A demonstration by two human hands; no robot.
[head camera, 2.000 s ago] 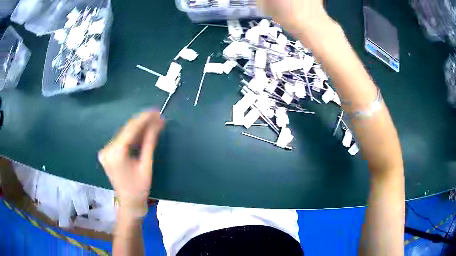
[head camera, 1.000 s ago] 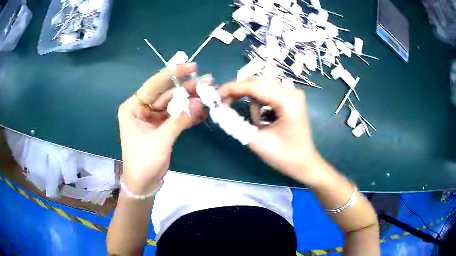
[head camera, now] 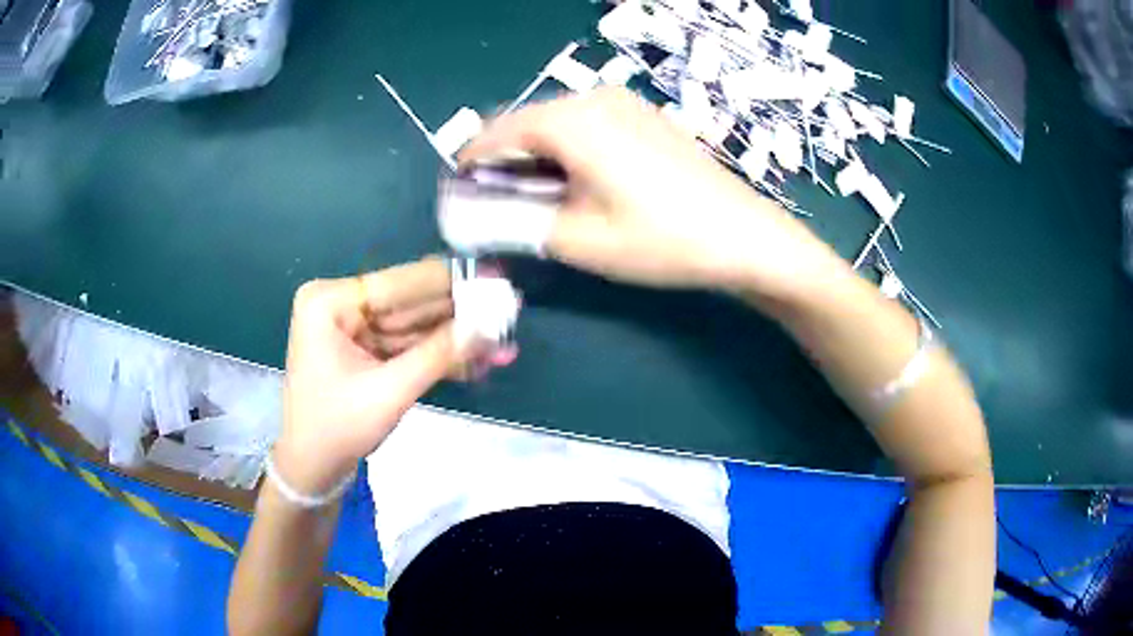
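My left hand (head camera: 360, 360) holds a small bunch of tabbed pins (head camera: 487, 308) between thumb and fingers; their white tabs show beside the fingertips. My right hand (head camera: 621, 186) is just above and beyond it, closed on a thicker white bundle (head camera: 497, 221) with dark and grey parts along its far side. The bundle is blurred; it looks like a row of tabbed pins, but single pins cannot be told. A pile of tabbed pins (head camera: 733, 77) lies on the green bench beyond my right arm.
A clear tray (head camera: 199, 85) of similar pieces stands upper left, with another clear container (head camera: 50, 50) beside it. A flat grey device (head camera: 988, 75) lies upper right, near clear bags (head camera: 1100, 56). A loose pin (head camera: 410, 112) lies beyond my hands. A carton of white strips (head camera: 149, 398) is below left.
My right hand has moved away from the wearer and left, turning the white bundle from slanted to nearly level. My left hand has lowered slightly. The pile and tray appear shifted in view.
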